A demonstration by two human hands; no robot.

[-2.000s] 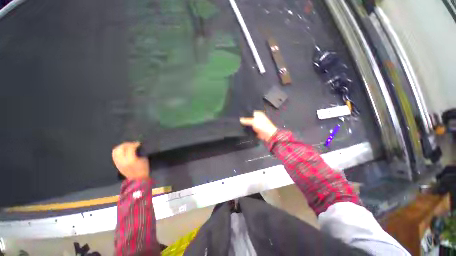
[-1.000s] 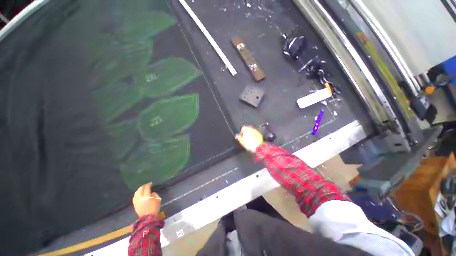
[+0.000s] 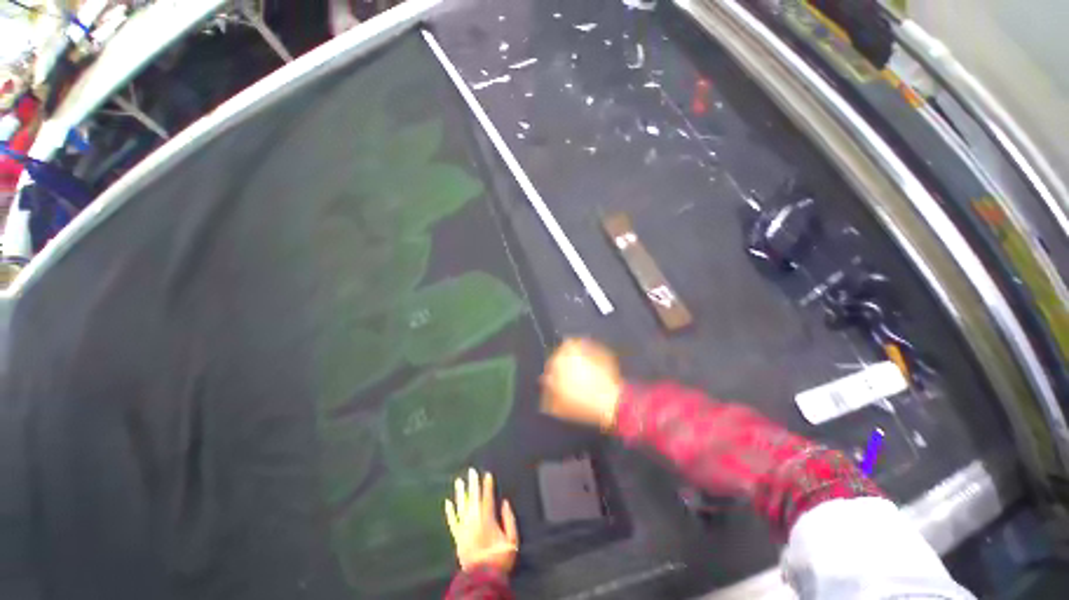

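Note:
The black fabric ply (image 3: 152, 387) lies spread on the cutting bed, with soft wrinkles at left. Green projected pattern pieces (image 3: 451, 410) glow on it. My left hand (image 3: 481, 524) rests flat on the cloth near its front corner, fingers spread, holding nothing. The square dark weight (image 3: 570, 488) lies just right of it, by the cloth's corner. My right hand (image 3: 583, 383) is above the cloth's right edge, blurred, with fingers curled; whether it holds anything cannot be told.
A long silver-white bar (image 3: 516, 170) lies along the cloth's right side. Right of it are a brown bar (image 3: 647, 272), a dark tangled clump (image 3: 783, 229), a white labelled strip (image 3: 852, 391) and a purple pen (image 3: 872, 452). Metal rails (image 3: 903, 211) curve along the right.
The square weight has moved from beside the brown bar to the cloth's front corner. My left hand has come in from the front edge onto the cloth. The view has shifted towards the far end.

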